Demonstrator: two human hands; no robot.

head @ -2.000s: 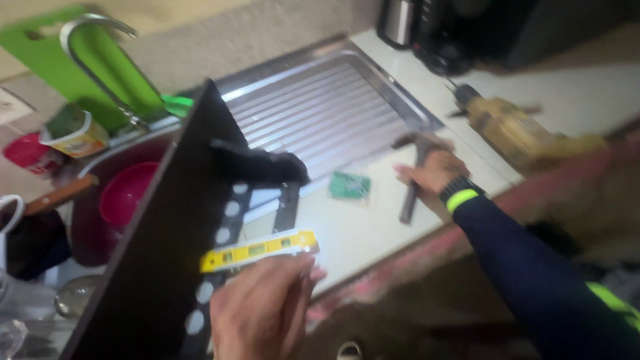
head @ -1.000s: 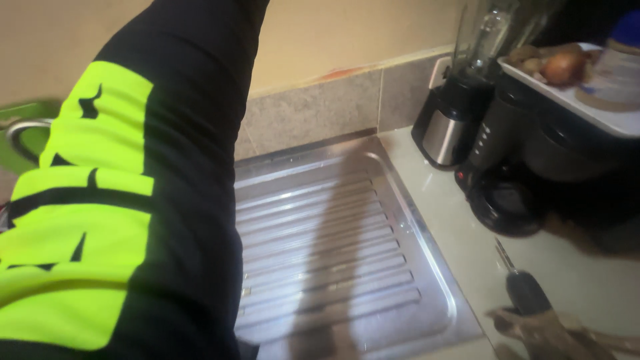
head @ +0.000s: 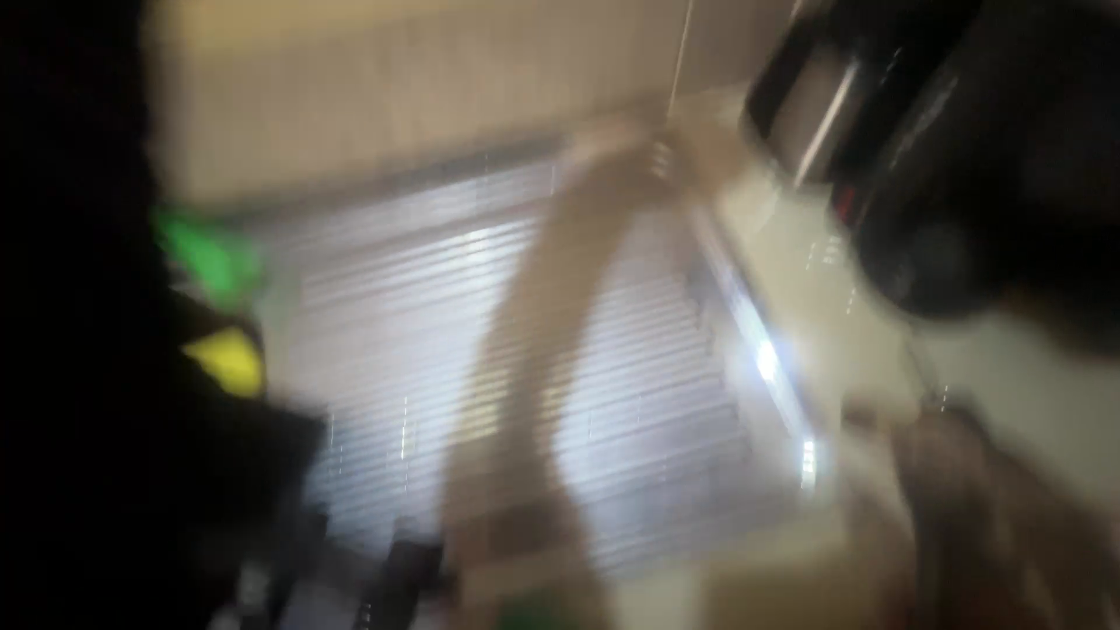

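The head view is badly blurred. Neither my left hand nor my right hand can be made out. A very dark mass (head: 79,350) fills the left side; whether it is a sleeve or the dark panel, I cannot tell. Ridges mark the metal sink drainboard (head: 647,376), with a long brownish shadow falling across it. A power drill (head: 954,472) is smeared at the lower right, its thin bit pointing up. Small dark shapes (head: 411,560) and a green patch (head: 534,608) show at the bottom edge.
Black appliances (head: 927,175) stand on the pale countertop (head: 805,236) at the upper right. Behind the drainboard rises the wall (head: 420,105). A green object (head: 210,258) and a yellow patch (head: 229,360) show beside the dark mass.
The view has shifted strongly. The sleeve with bright yellow-green bands, large at the left one second ago, is no longer clearly seen. Two seconds ago a hand gripped a hammer; neither shows clearly now.
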